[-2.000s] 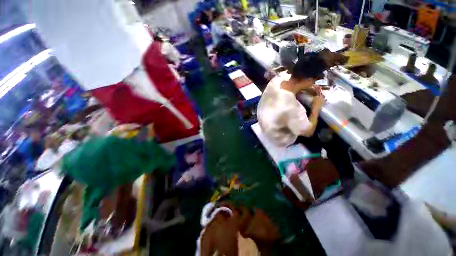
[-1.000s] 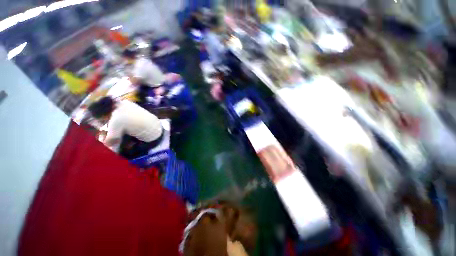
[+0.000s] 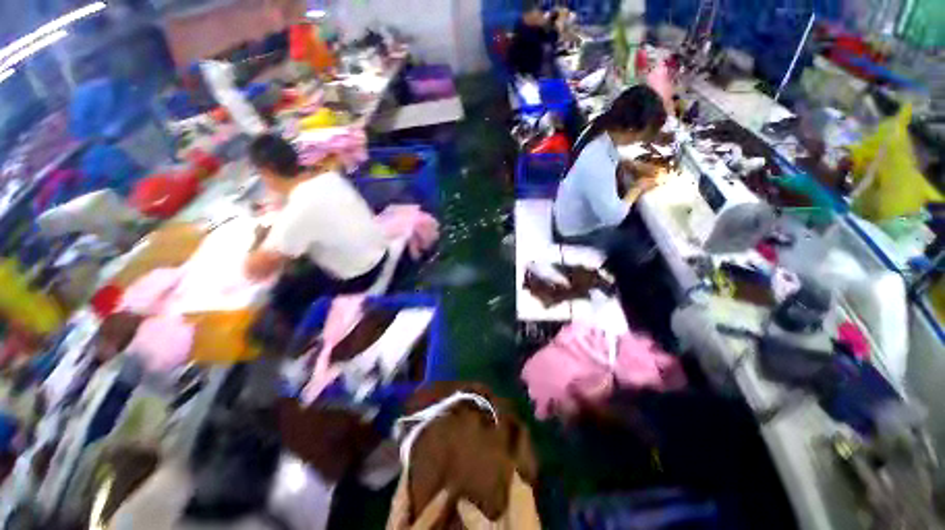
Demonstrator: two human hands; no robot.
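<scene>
A brown cloth bundle (image 3: 456, 450) is held low in front of me at the bottom centre, with a white strip (image 3: 448, 402) looped over its top. My left hand (image 3: 423, 511) grips its lower left side, and my right hand (image 3: 506, 511) grips its lower right side. Both hands are blurred and cut off by the bottom edge. The underside of the bundle is hidden.
A green floor aisle (image 3: 471, 259) runs ahead. Blue crates (image 3: 437, 357) and a seated person in white (image 3: 332, 223) are left. A seated person in light blue (image 3: 596, 192), a pink bundle (image 3: 596, 367) and sewing tables (image 3: 674, 223) are right.
The view has moved on along the aisle. The red cloth at the left has gone out of view, and the pink bundle has come into view. More of my hands shows around the brown bundle.
</scene>
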